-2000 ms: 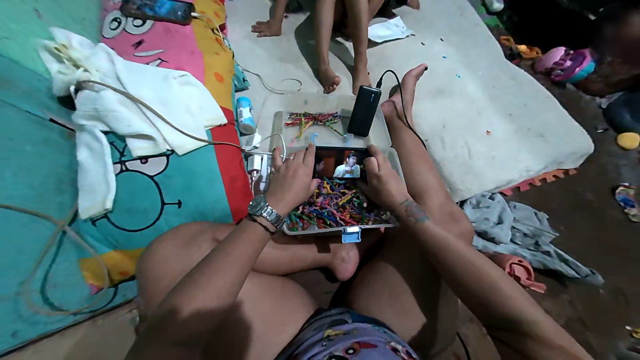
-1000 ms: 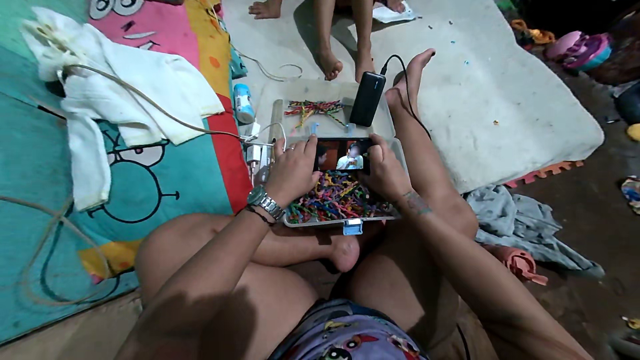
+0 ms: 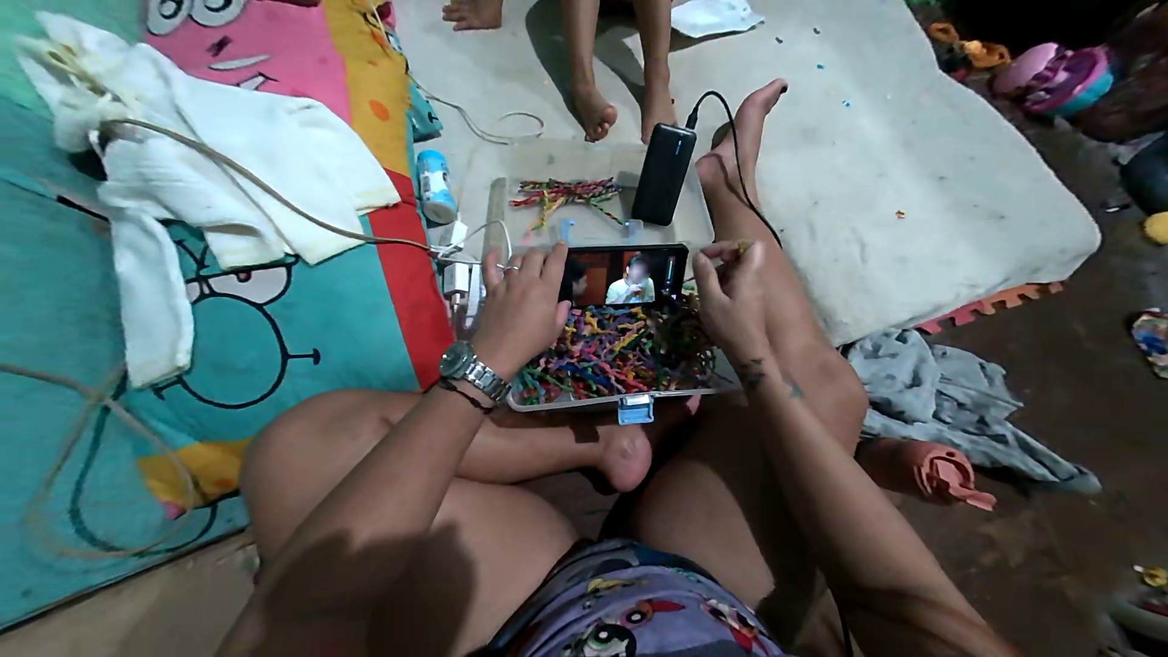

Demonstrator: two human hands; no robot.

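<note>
My left hand [image 3: 525, 306], with a metal watch on its wrist, grips the left end of a smartphone [image 3: 630, 276] whose screen is lit. The phone lies across the upper part of a clear plastic case [image 3: 566, 403] filled with colourful twisted strips [image 3: 602, 360]. Just right of the phone is my right hand [image 3: 733, 297], its fingers curled together; a small yellowish bit shows at the fingertips, too small to name. More strips [image 3: 570, 193] lie in the case's opened lid [image 3: 511, 169]. A black power bank [image 3: 664, 173] with a cable stands at the lid's right side.
White chargers [image 3: 456, 274] and a blue-and-white bottle [image 3: 436, 187] are left of the case. A white cloth [image 3: 246, 155] and a brown cable lie on the cartoon-print bedding. Another person's feet [image 3: 593, 109] are beyond the lid. Grey cloth [image 3: 958, 401] lies at right, beside the white mattress [image 3: 912, 201].
My right hand has come off the phone's right end and moved slightly right, its fingers now curled. My left hand remains at the phone's left end.
</note>
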